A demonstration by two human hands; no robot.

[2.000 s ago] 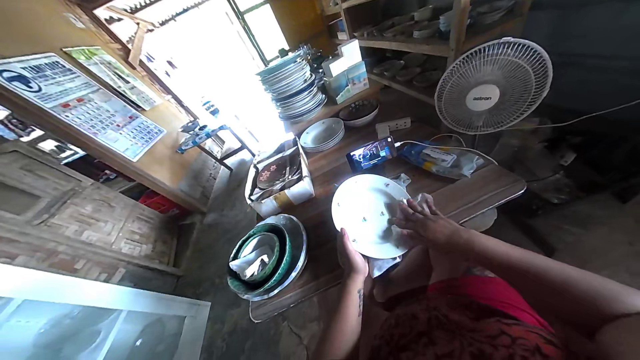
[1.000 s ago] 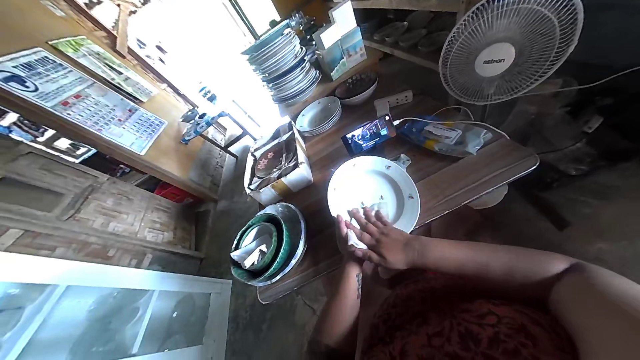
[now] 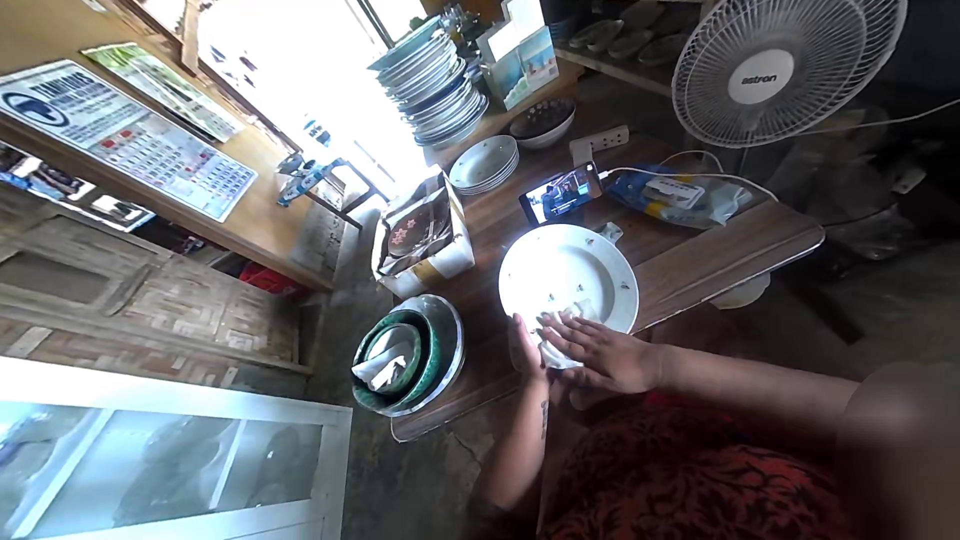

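Observation:
A white plate with small printed motifs is tilted up at the near edge of the wooden table. My left hand grips its lower left rim. My right hand lies over the lower rim, fingers spread, pressing a white cloth against the plate. Behind the plate a lit phone stands propped, with a white cable plugged in. Left of my hands, green bowls nest in a larger silvery basin, with a crumpled white cloth inside.
A box with a brown flowered dish, a short stack of plates, a flowered bowl and a tall plate stack stand farther back. A power strip and blue plastic packet lie behind the phone. A fan stands right.
My right hand has moved from the plate's right side to its lower rim, with the cloth beneath it. My left hand stays at the lower left rim.

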